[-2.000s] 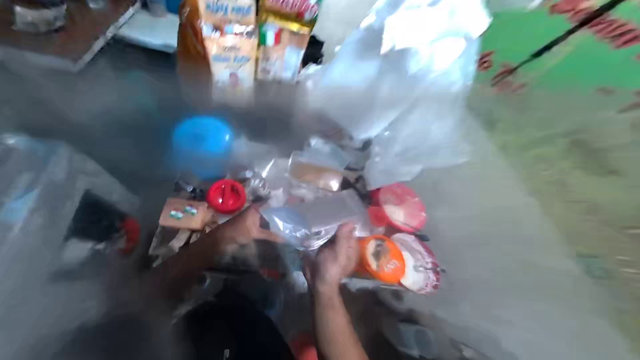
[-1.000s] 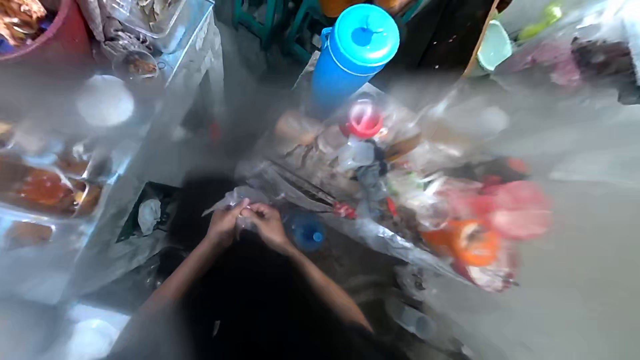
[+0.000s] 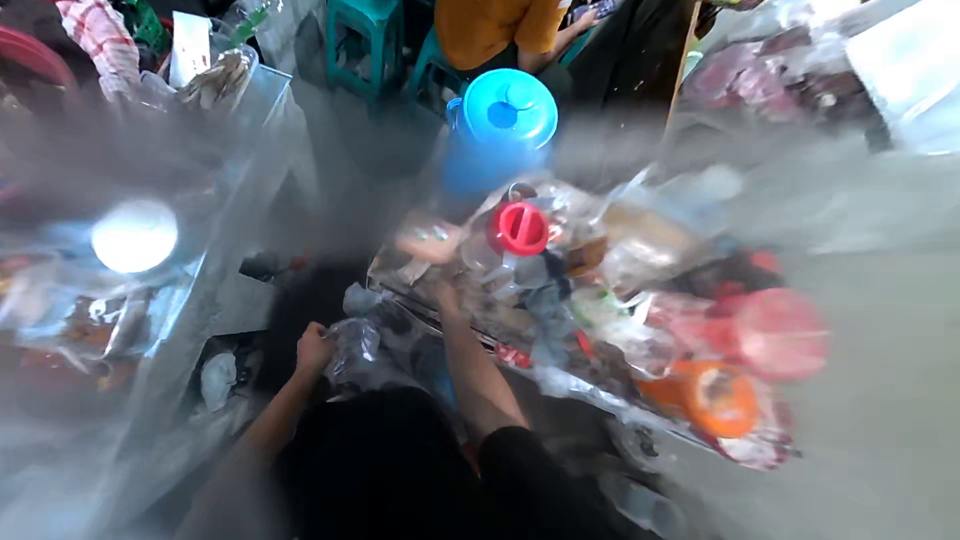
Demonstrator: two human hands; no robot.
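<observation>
My left hand (image 3: 315,349) grips the edge of a clear plastic bag (image 3: 355,345), which hangs low beside the table. My right hand (image 3: 442,292) reaches over the cluttered table, near its left end; its fingers are blurred among the items, so what they touch cannot be told. Just beyond it stands a clear jar with a red lid (image 3: 521,228), and a pale brown box (image 3: 427,237) lies to its left. Plastic bags (image 3: 626,322) and a dark grey cloth-like thing (image 3: 546,307) lie to the right of the hand.
A blue water jug (image 3: 510,112) rises behind the table. At right are an orange-lidded container (image 3: 716,397) and a pink-lidded one (image 3: 780,334). A glass food case (image 3: 172,300) borders the left side. Beyond, a person in an orange shirt (image 3: 480,30) sits near green plastic stools (image 3: 366,45).
My hands were together a second ago and are now apart: the right has moved onto the table, while the left stays at the bag. The view has swung considerably since two seconds ago.
</observation>
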